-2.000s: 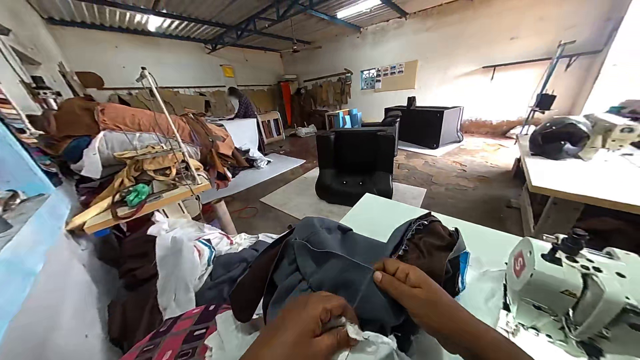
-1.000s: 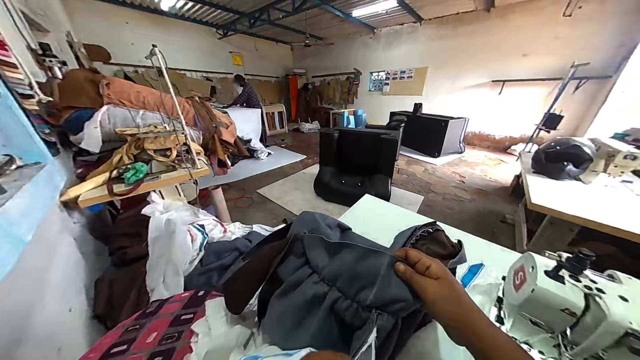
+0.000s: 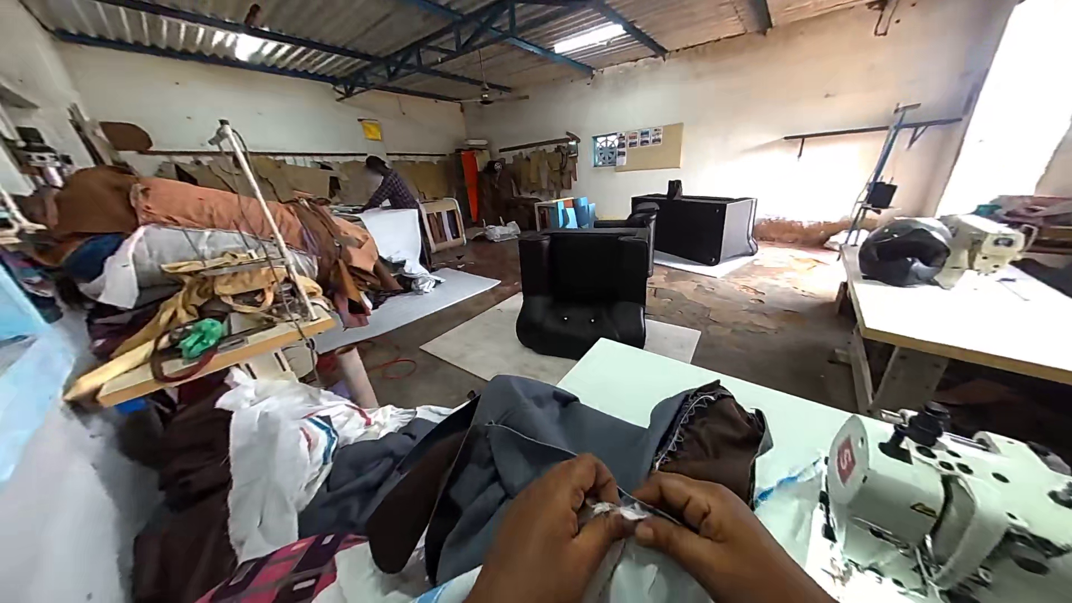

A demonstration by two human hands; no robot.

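Dark grey fabric (image 3: 536, 419) with a stitched seam lies bunched over the near edge of the pale sewing table (image 3: 636, 368). My left hand (image 3: 557, 528) pinches a frayed white edge of material (image 3: 615, 509) between thumb and fingers. Close beside it, my right hand (image 3: 703, 532) grips the same edge at the grey fabric's border. Brown lining with an overlocked edge (image 3: 712, 435) shows just beyond my right hand. An industrial sewing machine (image 3: 938, 502) stands to the right of my hands. The lower part of the white material hangs below them, partly hidden.
White sheeting (image 3: 276, 461) and a pink patterned cloth (image 3: 285, 574) are heaped at left. A wooden board (image 3: 218, 360) holds straps and scraps. Black upholstered seating (image 3: 584, 289) stands ahead. A helmet (image 3: 904, 249) rests on the right table (image 3: 963, 314). A person (image 3: 389, 188) works at the back.
My left hand, mostly out of view one second ago, has come up beside my right. My right hand has moved down from the grey fabric's upper seam to the white edge.
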